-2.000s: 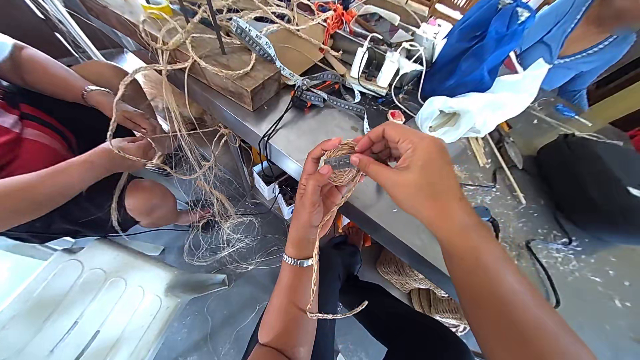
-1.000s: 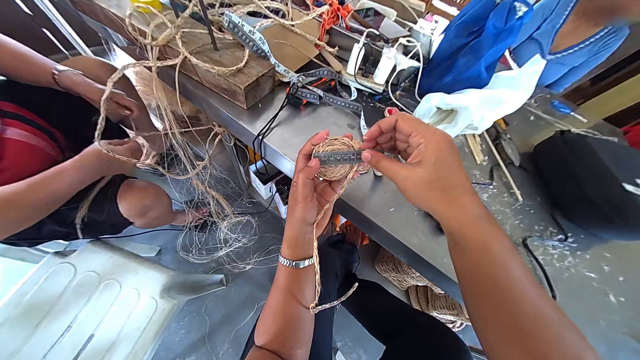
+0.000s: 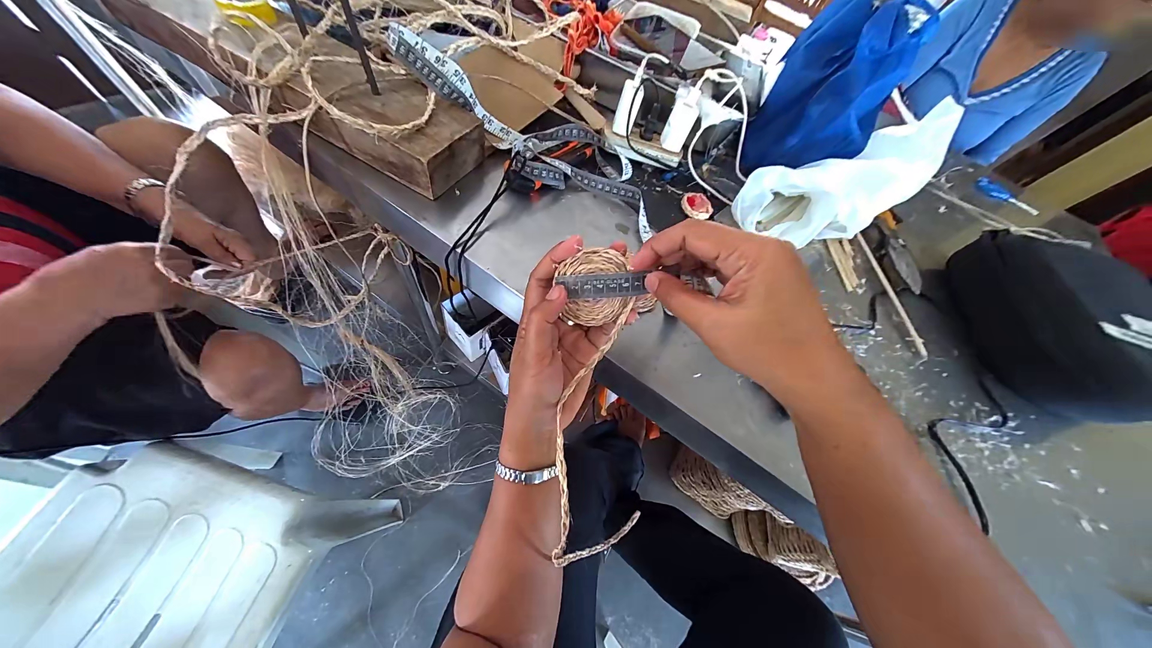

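Observation:
My left hand (image 3: 549, 351) holds a small round coil of braided natural fiber (image 3: 589, 310) from behind, its thumb at the left rim. Across the coil's face lies the end of a gray measuring tape (image 3: 601, 285), under the left thumb tip. The thumb and index finger of my right hand (image 3: 738, 297) pinch the tape at the coil's right edge. From the coil a loose braided tail (image 3: 564, 468) hangs along my left wrist and curls at its end. More of the measuring tape (image 3: 513, 135) runs over the bench behind, partly hidden by my right hand.
A metal bench (image 3: 531, 243) bears a wooden block (image 3: 405, 148), a power strip (image 3: 643, 148), a white plastic bag (image 3: 846, 193) and a black bag (image 3: 1053, 315). At left, a person's hands (image 3: 202, 243) work with fiber strands above a plastic chair (image 3: 153, 540). Woven fiber pieces (image 3: 738, 513) lie below the bench.
Two seconds ago the coil was tilted and partly covered by my fingers; now its face shows with the tape flat across it. The other person's hands have shifted a little.

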